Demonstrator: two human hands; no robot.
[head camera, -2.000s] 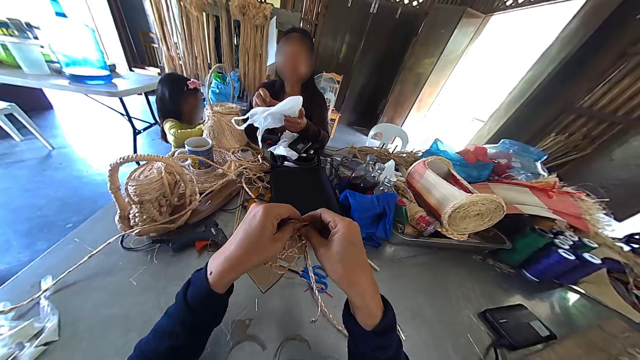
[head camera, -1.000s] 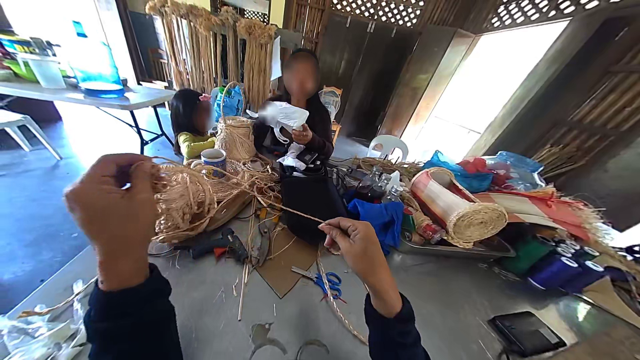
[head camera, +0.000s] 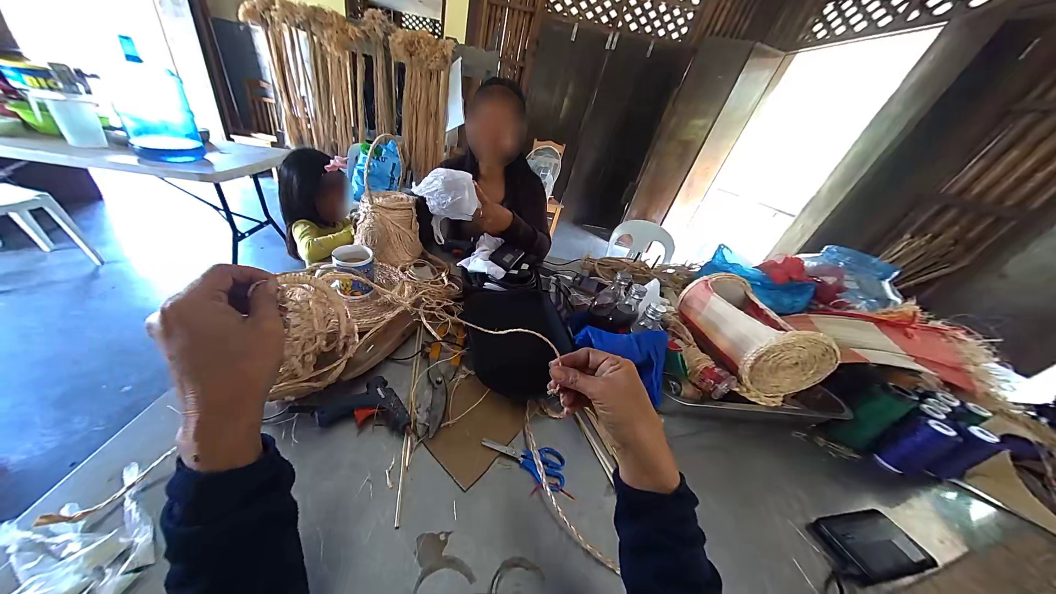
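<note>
My left hand (head camera: 223, 355) is raised at the left, its fingers closed on a thin strand of natural fiber. My right hand (head camera: 606, 404) pinches the fiber strand (head camera: 516, 332) between thumb and fingertips right of centre. That strand runs slack between the two hands. Below my right hand, a braided fiber cord (head camera: 549, 495) trails down over the grey table. Blue-handled scissors (head camera: 536, 466) lie beside this cord. Left of them rest a brown cardboard piece (head camera: 474, 433), metal snips (head camera: 431, 400) and a glue gun (head camera: 379, 404). Coiled fiber (head camera: 309, 334) lies behind my left hand.
Across the table (head camera: 346, 495), a person (head camera: 503, 181) holds a white plastic bag (head camera: 448, 194); a second person (head camera: 318, 202) is beside them. A mug (head camera: 355, 268), black bag (head camera: 511, 338), glass bottles (head camera: 615, 305), woven cylinder (head camera: 751, 338), thread spools (head camera: 916, 445) and black device (head camera: 874, 544) lie around.
Two seconds ago my hands were together at the centre; they have since moved apart, the left one up and to the left. The strand, straighter one second ago, now sags.
</note>
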